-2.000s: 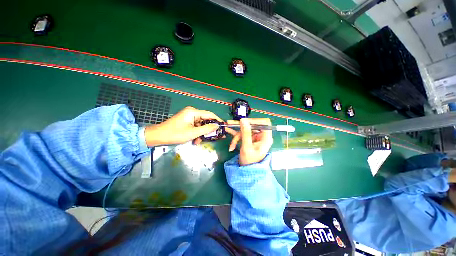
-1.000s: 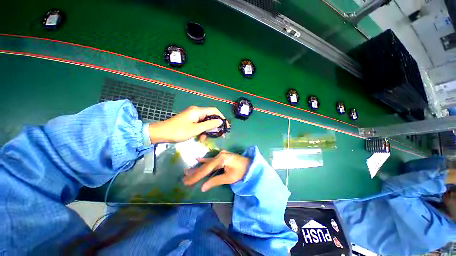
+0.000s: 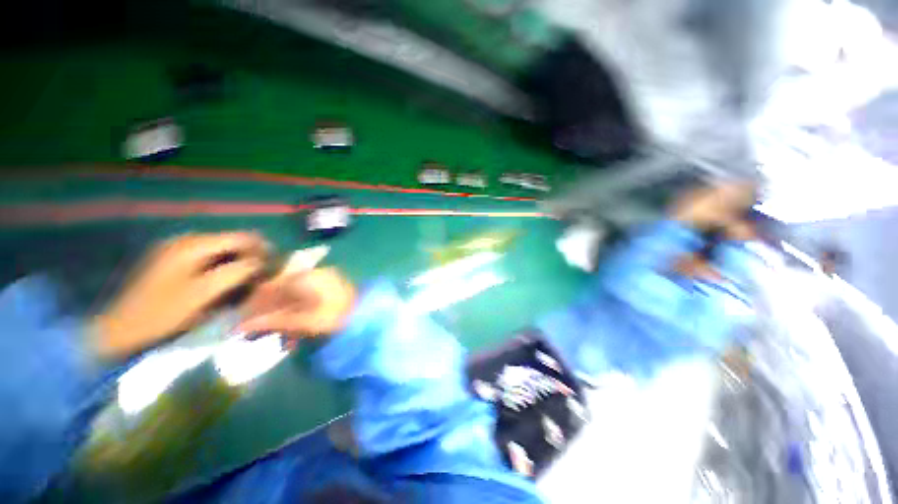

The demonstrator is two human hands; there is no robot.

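The whole head view is badly blurred. My left hand [image 3: 177, 290] is at the left above the worktop, its fingers curled round a dark object [image 3: 224, 262], which looks like the round black module, mostly hidden. My right hand [image 3: 305, 302] is just right of it, close to or touching it. A pale stick-like end [image 3: 306, 259] sticks out above my right hand and looks like the pen-shaped tool; its tip is hidden. Glossy clear sheet [image 3: 158, 379] with yellowish patches lies below my hands.
Black modules with pale squares lie on the green belt [image 3: 246, 148], one [image 3: 328, 214] at the red line. A clear strip [image 3: 458, 281] lies right of my hands. A black box with white lettering [image 3: 529, 394] is at lower centre. Another person's blue sleeve [image 3: 640, 295] and hands are at right.
The view has swung right, so the bench things have shifted left and blurred. My right hand, lower and apart from the left a second ago, is up beside it with the pale stick showing.
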